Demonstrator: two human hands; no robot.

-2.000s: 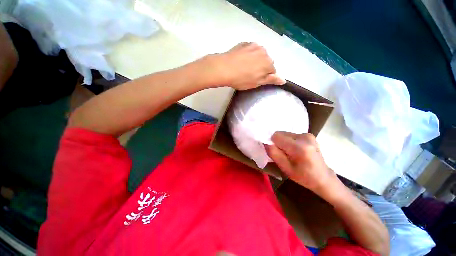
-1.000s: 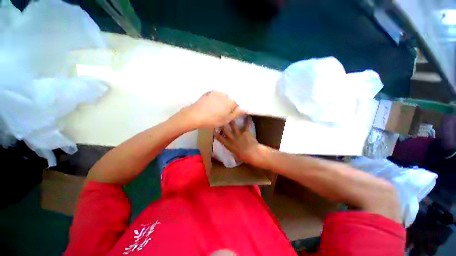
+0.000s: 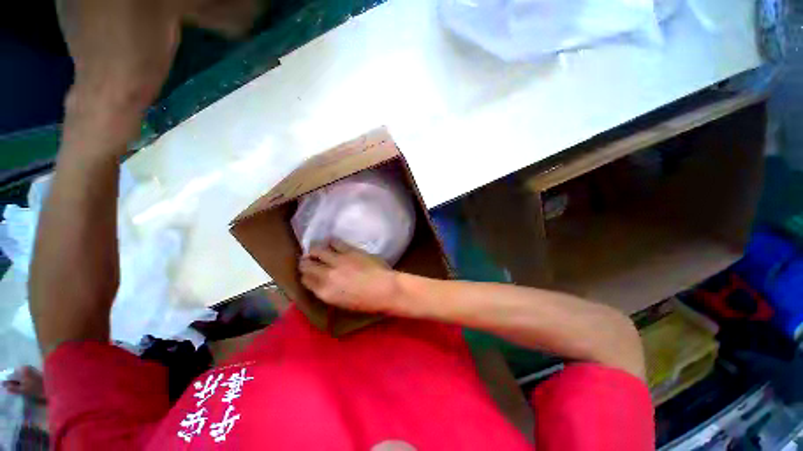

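An open brown carton [image 3: 282, 251] stands tilted at the table's near edge, against my red shirt. A rounded white bagged product [image 3: 365, 211] sits inside it. My right hand [image 3: 348, 277] is in the carton's opening, its curled fingers gripping the near-left edge of the white plastic. My left arm reaches up along the left side. My left hand [image 3: 167, 26] is blurred and cut off by the top edge, over the dark area beyond the table; its fingers and anything in it cannot be made out.
The cream-white table [image 3: 493, 132] runs diagonally. A white poly bag [image 3: 555, 22] lies at its top right, and crumpled white plastic [image 3: 158, 273] at the left. A large open bulk carton [image 3: 651, 211] is below the table at right. A dark green strip [image 3: 238, 70] borders the far side.
My left hand has left the carton and swung up to the top left. My right hand stays in the carton, now at the bag's near edge. The view has turned, showing the bulk carton.
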